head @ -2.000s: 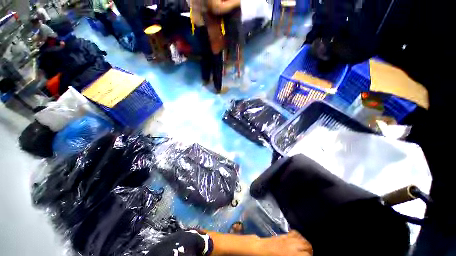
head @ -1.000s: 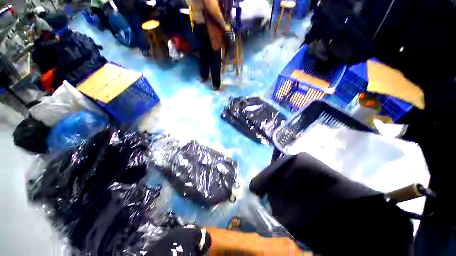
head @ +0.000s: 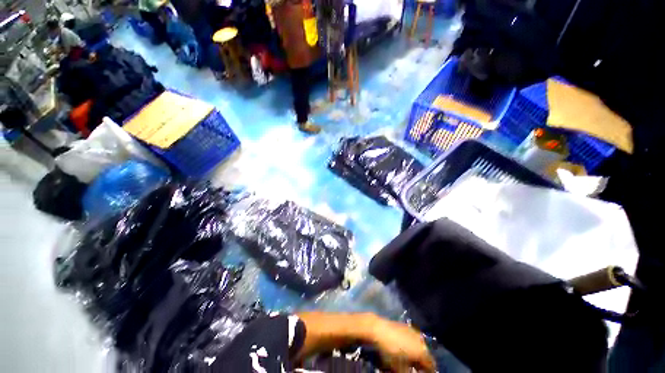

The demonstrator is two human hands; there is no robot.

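Note:
A matte dark jacket [head: 474, 291] hangs at the lower right, with a tan pole end [head: 594, 280] and a dark hook [head: 625, 277] beyond its right side. My left hand [head: 405, 346] reaches in from the bottom, wrist bent and fingers down, just left of the jacket. Its fingertips are blurred near the frame's edge, so I cannot tell whether it holds anything. My right hand is not in view. Bagged dark garments lie on the floor in the middle [head: 299, 248] and farther back [head: 375, 167].
A shiny heap of bagged garments [head: 160, 269] fills the left. A dark slotted basket [head: 467, 156] with a white sheet [head: 539, 226] stands behind the jacket. Cardboard-topped blue crates stand left [head: 200, 149] and right [head: 576, 146]. A person [head: 295, 44] stands beyond, near stools.
My left forearm and hand have shifted; the wrist is now arched, with the fingers pointing down. Clear film beside the jacket shows less. The person in the background has changed stance.

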